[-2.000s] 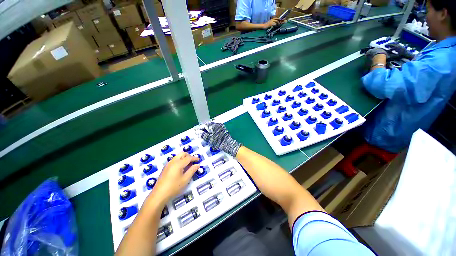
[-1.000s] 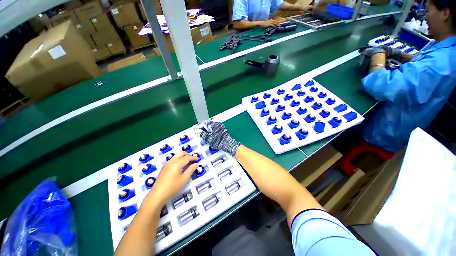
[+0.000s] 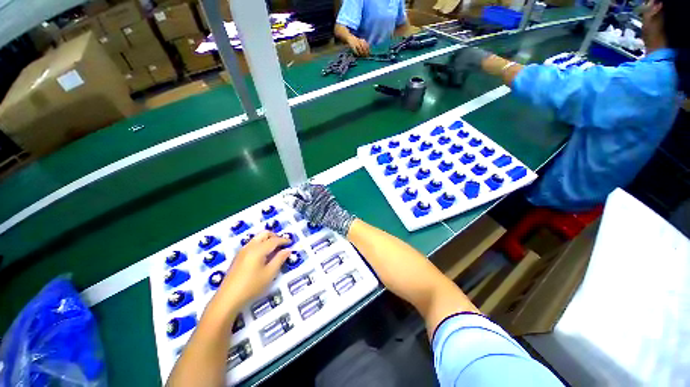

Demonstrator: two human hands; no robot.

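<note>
The near foam tray lies in front of me, with blue-sleeved fitted units in its far and left pockets and bare silver motors in its near and right pockets. My bare left hand rests over the middle of the tray, fingertips at fitted units; whether it grips one cannot be told. My right hand, in a grey-black knitted glove, is at the tray's far right corner. Its fingertips are pale and blurred, and what they touch is hidden.
A second foam tray of blue units lies to the right. A plastic bag of blue parts is at left. A dark appliance housing sits on the green belt behind a pale post. A person in blue reaches over the belt at right.
The whole view has shifted slightly, moving the trays left. The person at right has stretched an arm over the belt. The housing has moved right along the belt. My hands keep nearly the same place on the tray.
</note>
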